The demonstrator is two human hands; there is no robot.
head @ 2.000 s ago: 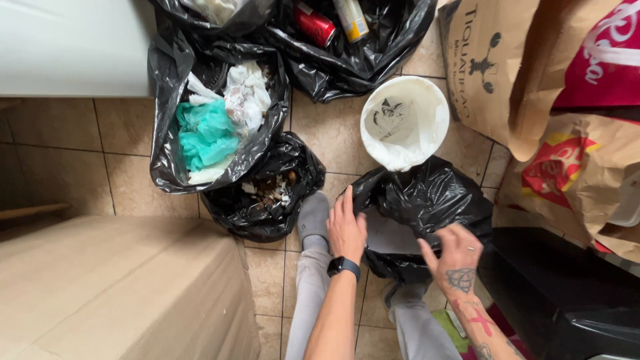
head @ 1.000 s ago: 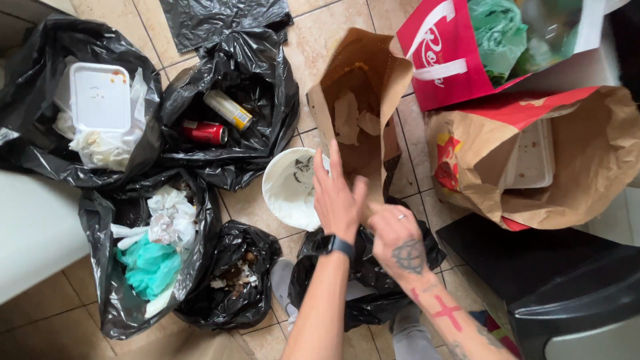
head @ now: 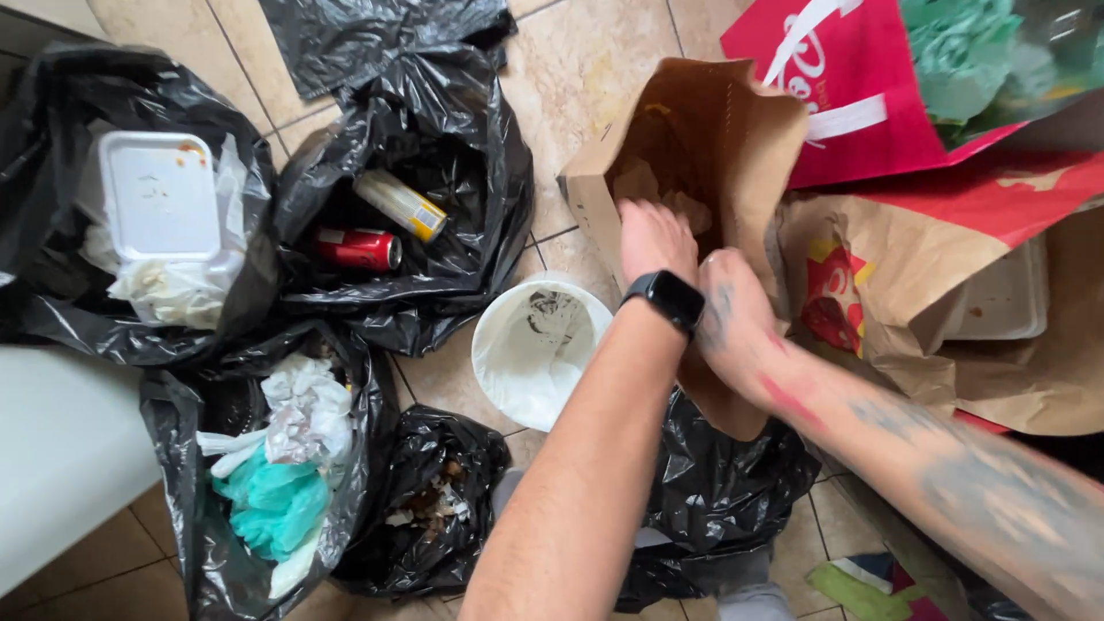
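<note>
A brown paper bag (head: 759,147) stands open at the upper middle, with crumpled brown paper (head: 687,213) inside. My left hand (head: 657,241), with a black watch at the wrist, reaches into its mouth; the fingertips are near the paper, and whether they grip anything is hidden. My right hand (head: 731,306) is at the near edge of the same bag, its fingers bent over the rim and partly hidden. Left of my left forearm is a white plastic bucket (head: 542,354) with a dark smudge inside. A black plastic bag (head: 733,492) lies below my hands.
Black bags on the tiled floor hold a white foam tray (head: 161,197), a red can (head: 358,249), a yellow can (head: 401,204), a teal plastic bag (head: 272,500) and food scraps (head: 440,504). At right are a red bag (head: 862,69) and another paper bag (head: 906,233).
My left hand has moved down into the paper bag, and my right hand has come closer beside it. Two seconds ago both hands were at the black bag near my feet. The view has shifted.
</note>
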